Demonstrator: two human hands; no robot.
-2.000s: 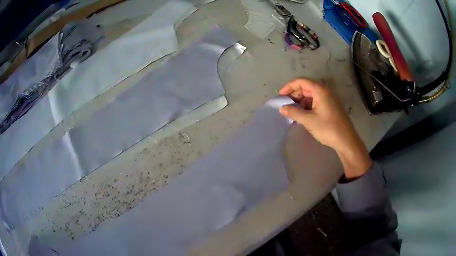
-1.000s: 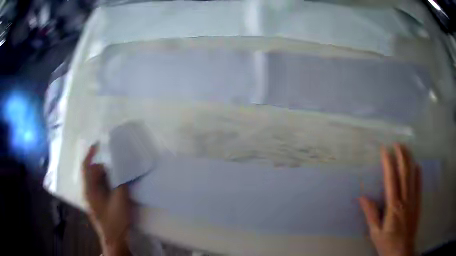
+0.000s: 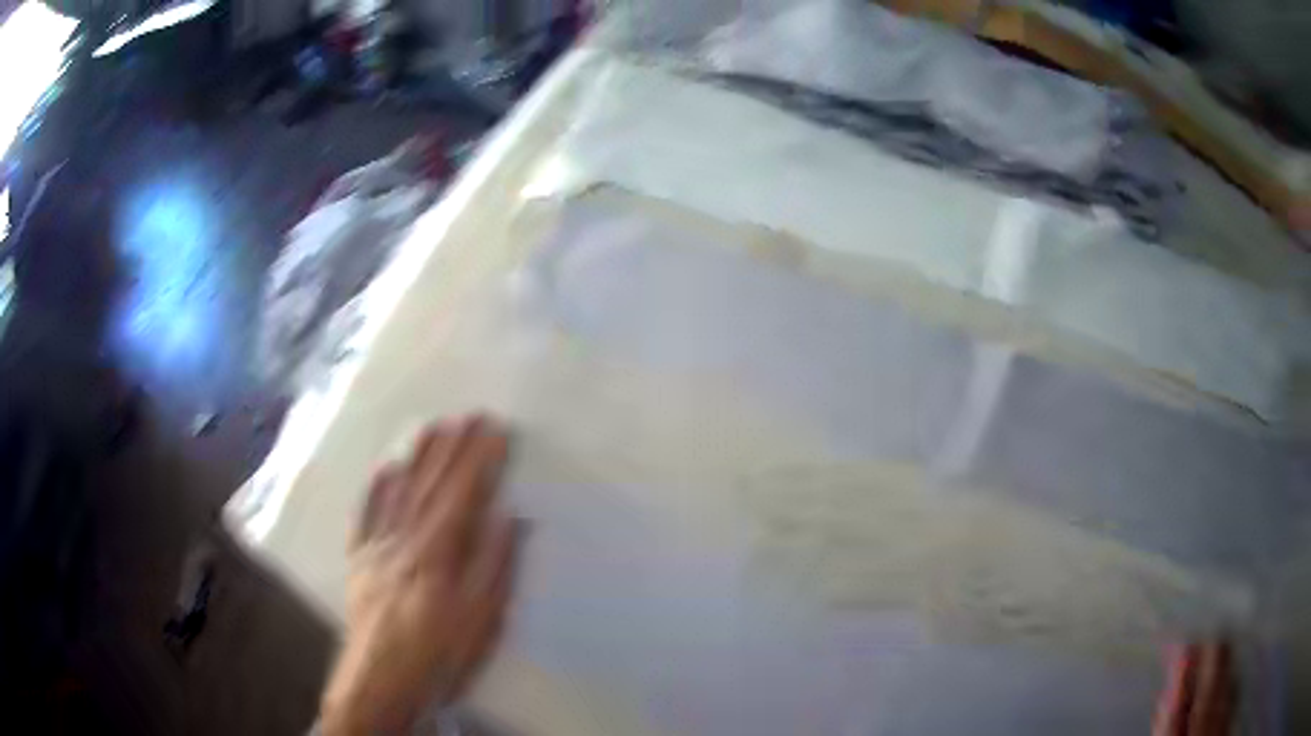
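A long pale grey-lilac fabric piece (image 3: 633, 590) lies nearest me, running out of the bottom edge. My left hand (image 3: 431, 568) rests palm down at its left end, fingers extended, gripping nothing visible. My right hand (image 3: 1196, 693) is cut off by the bottom edge at the lower right; only blurred, extended fingers show on or just above the fabric. A second grey-lilac piece (image 3: 820, 352) with a pale crosswise crease lies beyond, and a white strip (image 3: 863, 216) lies behind it. The picture is blurred.
The cream table cover (image 3: 446, 345) shows between the pieces and at the left edge. A rumpled bundle with dark frayed edges (image 3: 920, 137) lies at the back. A tan-brown band (image 3: 1093, 55) crosses the far right. Crumpled cloth (image 3: 338, 259) lies beyond the left edge, near the dark floor.
The view has swung left. A second ago the near piece's left end was folded up by my left hand; now that end lies flat under the hand. My right hand is mostly out of view.
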